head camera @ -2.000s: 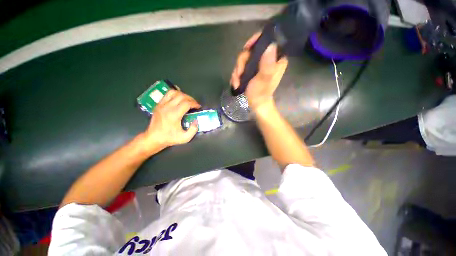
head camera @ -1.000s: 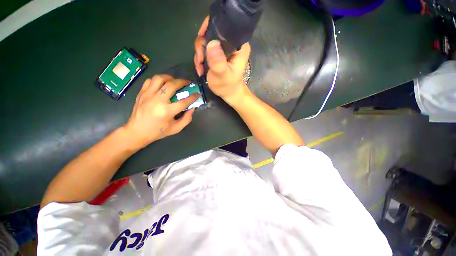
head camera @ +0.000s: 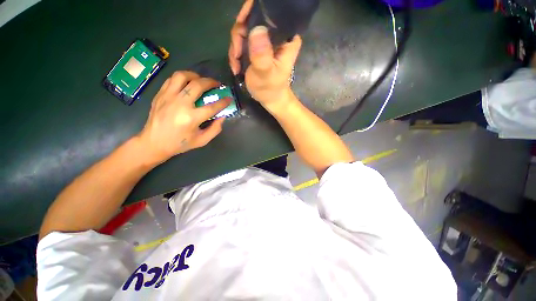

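My left hand (head camera: 179,114) lies over a unit with a green board (head camera: 216,101) on the dark green mat, its fingers holding the unit's near and far sides. My right hand (head camera: 267,67) is wrapped around a thick black electric screwdriver (head camera: 282,20), whose rear end is cut off by the top edge. The tool points down at the right end of the held unit; its tip is hard to make out. A waiting unit (head camera: 134,67), green with a pale square and an orange-yellow tab, lies apart at the upper left. The speckled dish is mostly hidden behind my right hand.
A black cord (head camera: 376,83) and a thin white cable (head camera: 392,82) run down the right of the mat (head camera: 59,123). A purple rim shows at the top edge. Another person's pale sleeve (head camera: 510,104) is at the far right. A white belt edge shows at the upper left.
My right hand and the screwdriver have moved left from over the dish to the held unit's right end. The view has shifted. My left hand stays on the unit.
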